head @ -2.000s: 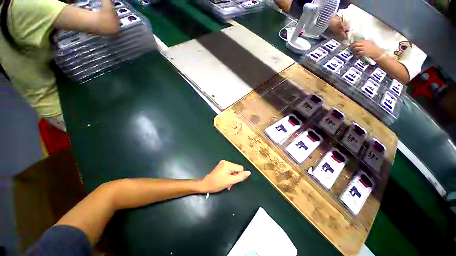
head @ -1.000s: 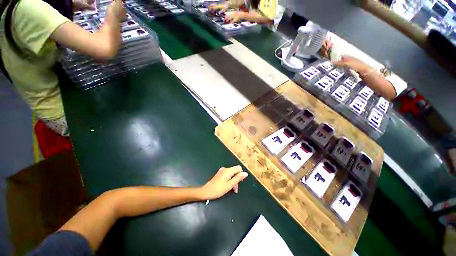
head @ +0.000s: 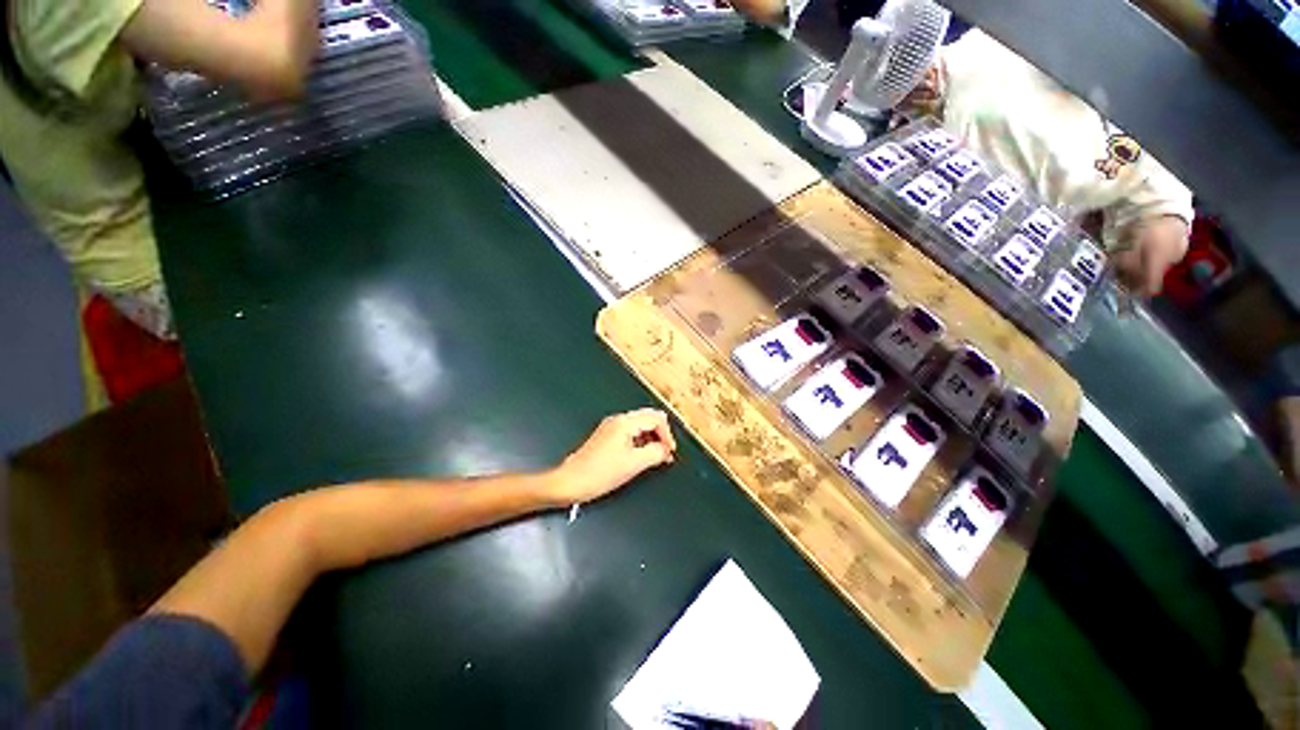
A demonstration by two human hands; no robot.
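My left hand (head: 616,454) rests on the green bench beside the wooden board's near edge, with fingers curled in and nothing seen in them. A blank white sheet (head: 734,642) lies or is held at the bottom edge. A thin dark blurred thing (head: 702,720) shows over its lower part; I cannot tell what it is. My right hand is not clearly in view. White covers (head: 895,454) with black marks and dark red ovals sit in two rows in a clear tray on the wooden board (head: 656,340).
A flat pale board (head: 627,157) adjoins the wooden one. Stacked clear trays (head: 300,121) stand at upper left by a person in yellow-green. Across the bench are a white fan (head: 870,72), another tray of covers (head: 977,221) and a person in white. A brown box (head: 114,528) is at left.
My left hand's fingers have curled in. More of the white sheet shows, and a dark thin thing has appeared over it. The opposite person's hand has moved to the right of their tray.
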